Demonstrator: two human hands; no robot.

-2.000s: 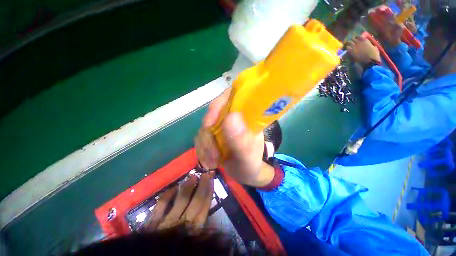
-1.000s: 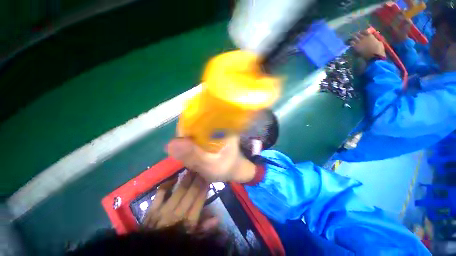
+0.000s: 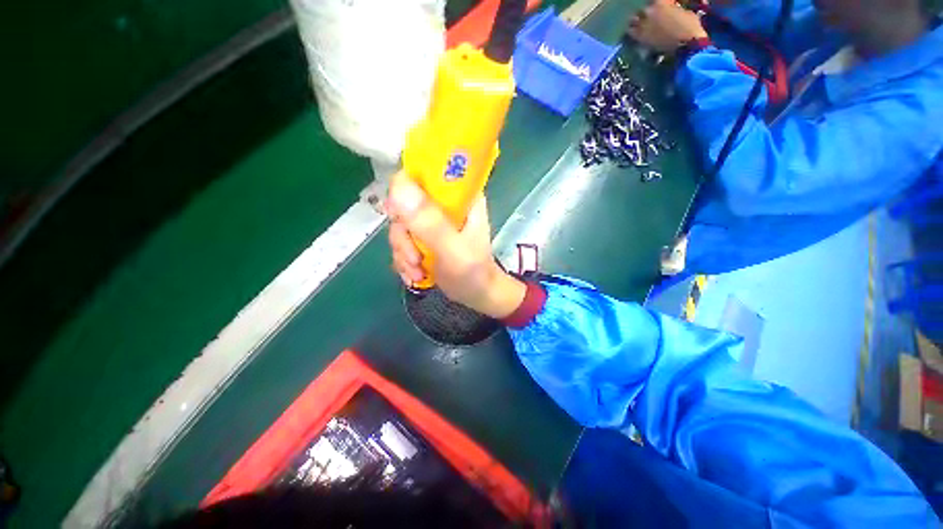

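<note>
My right hand grips the yellow-orange electric screwdriver, which has a small blue logo and a dark cord at its top. Its lower end is over the round black screw dish; the tip itself is hidden. The red-orange frame lies at the bottom around an opened unit with a silvery patterned board. Dark hair at the bottom edge covers part of frame and unit. My left hand is not in view.
A whitish wrapped post stands behind the screwdriver. A blue bin and a pile of small dark and silvery parts lie beyond the dish. A person in a blue smock works at the right. A metal edge borders the green conveyor.
My right hand and the screwdriver have moved from over the framed unit to the dish. My left hand, earlier on the unit, is out of view. The whole view has shifted.
</note>
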